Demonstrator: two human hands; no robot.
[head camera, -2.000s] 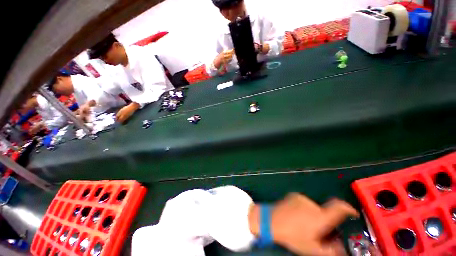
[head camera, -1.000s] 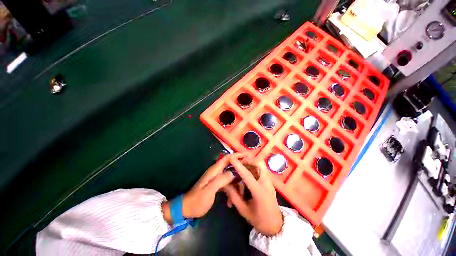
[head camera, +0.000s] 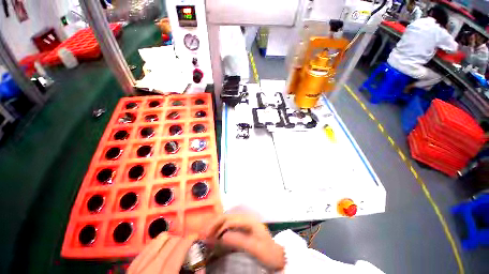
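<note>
My left hand (head camera: 158, 256) and my right hand (head camera: 249, 240) are close together at the bottom edge, partly cut off. Between their fingers they hold a small silver-rimmed watch module (head camera: 195, 256); it is blurred and partly covered. A dark grey rounded shape lies under my right fingers; I cannot tell if it is part of the same piece. Just beyond my hands is the red-orange component tray (head camera: 143, 184), with glossy black discs in most pockets. The near right pocket shows no disc.
Right of the tray is the white press table (head camera: 308, 168) with black fixtures (head camera: 268, 116), a gold-orange press head (head camera: 316, 80), a yellow-green item (head camera: 329, 132) and an orange-red knob (head camera: 347, 207). Red trays (head camera: 447, 136) are stacked on the floor. A person (head camera: 426, 45) sits at the back right.
The view has swung right, from the green bench to the tray and press table. Both hands are still together, now at the tray's near right corner.
</note>
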